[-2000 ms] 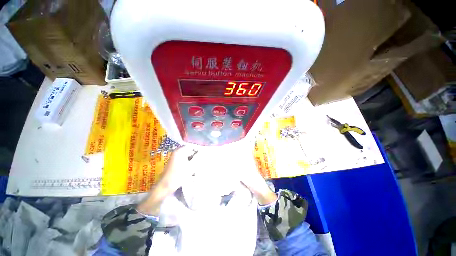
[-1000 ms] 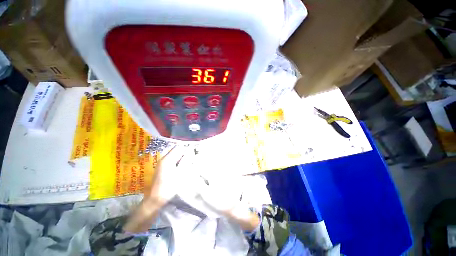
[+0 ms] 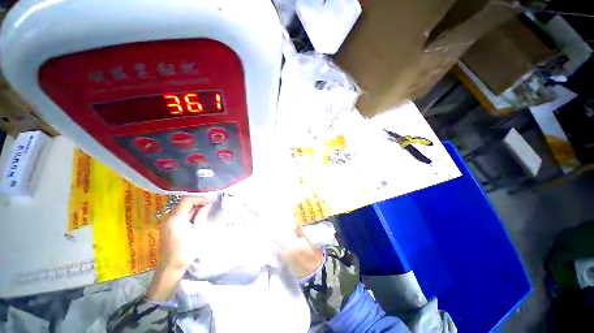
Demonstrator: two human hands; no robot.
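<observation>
The white cloth (image 3: 225, 260) glares under the lamp and hangs from the table edge over the lap. My left hand (image 3: 174, 237) holds its left side, fingertips bent near the lower edge of the button machine's head (image 3: 264, 78). My right hand (image 3: 298, 252) is on the cloth's right side, its fingers partly lost in glare. The machine's red panel (image 3: 185, 133) reads 361. The working point under the head is hidden. A pile of tiny metal snap parts (image 3: 168, 205) lies just left of the machine.
More tiny parts (image 3: 340, 156) lie on yellow tape at right. Yellow-black pliers (image 3: 410, 144) lie at the right table end. A blue bin (image 3: 456, 240) stands right of the lap. A white box (image 3: 25, 162) is at left. Cardboard boxes (image 3: 384, 52) stand behind.
The count went from 360 to 361. The view has shifted, so the machine head sits further left and larger. My left hand has moved up close under the head with the cloth.
</observation>
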